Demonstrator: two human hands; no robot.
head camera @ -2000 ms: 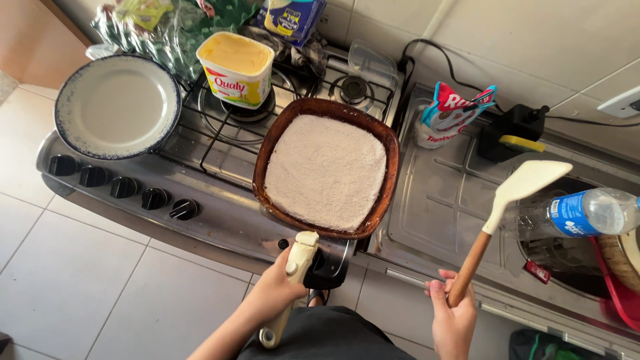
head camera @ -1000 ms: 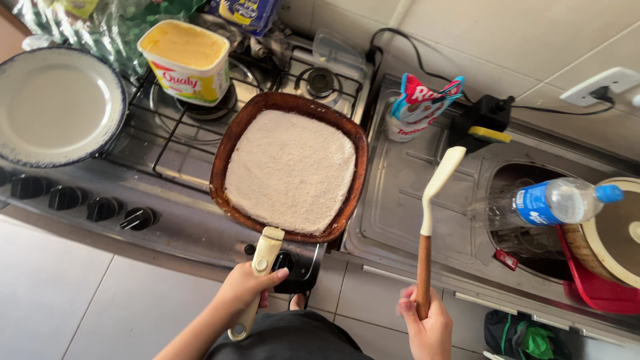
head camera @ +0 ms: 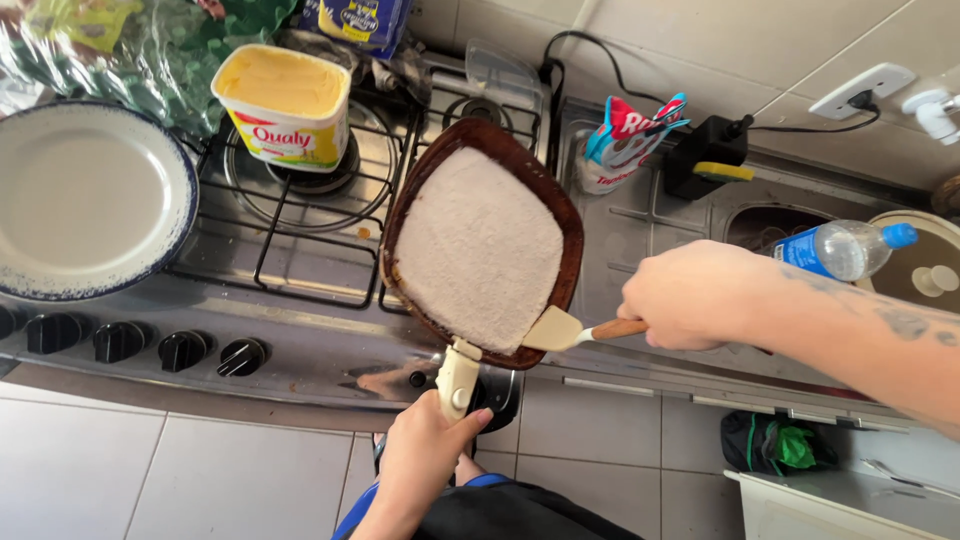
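Note:
My left hand (head camera: 431, 442) is closed around the cream handle of a square brown frying pan (head camera: 571, 232), which sits over the right front of the gas stove. A flat white layer of tapioca (head camera: 480, 247) covers the pan's bottom. My right hand (head camera: 682, 296) grips the wooden handle of a spatula (head camera: 555, 328). The spatula's cream blade lies at the pan's lower right corner, at the edge of the white layer; whether it is under the layer I cannot tell.
A blue-rimmed plate (head camera: 82, 199) and an open margarine tub (head camera: 283, 109) stand on the stove at the left. Right of the pan are a tapioca bag (head camera: 626, 146), a black holder with a sponge (head camera: 705, 159), a plastic bottle (head camera: 844, 247) and a lidded pot (head camera: 919, 277) by the sink.
My right hand has brought the spatula from beside the pan, over the counter, to the pan's lower right corner. The pan now appears turned, with a corner pointing toward me.

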